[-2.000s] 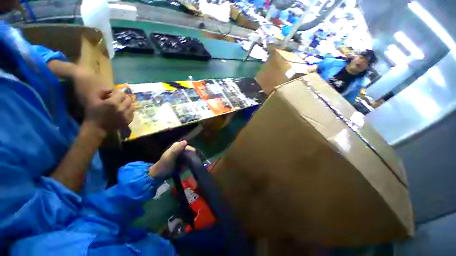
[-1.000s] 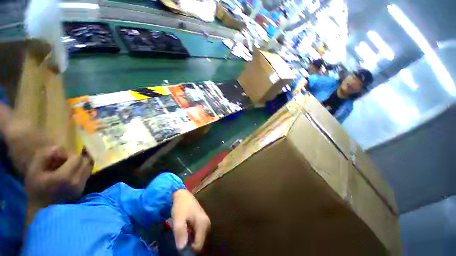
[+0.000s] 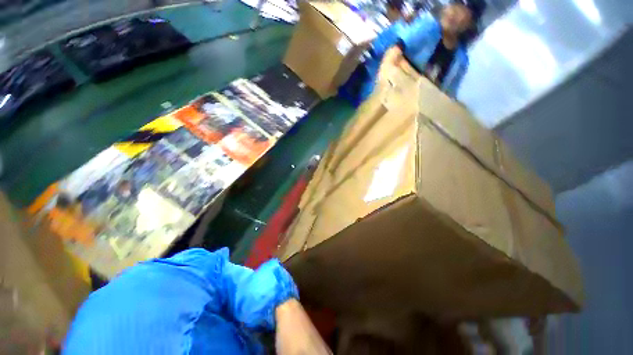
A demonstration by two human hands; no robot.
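A large brown carton [image 3: 479, 187] fills the right centre, tilted in the view, with a white label on one side and a dark band along its top. Its lower side is in shadow. A red-orange strip [image 3: 277, 222], perhaps part of the pallet truck, shows beside it. A blue-sleeved arm [image 3: 257, 291] bends at the lower left; its bare forearm runs out at the bottom edge beside the carton. Its hand is cut off, and I cannot tell surely whose arm it is. No hand of mine is identifiable in view.
A person in blue [image 3: 416, 41] stands behind the carton, a hand on its far top. A smaller carton [image 3: 326, 48] is at the green bench. A long printed board [image 3: 166, 180] lies left, near black trays [image 3: 125, 48]. Another carton [image 3: 28, 277] is at the lower left edge.
The large carton shows more of its labelled side. The hand beside it has dropped out at the bottom. The hands at the left have left the picture; the board and trays sit differently.
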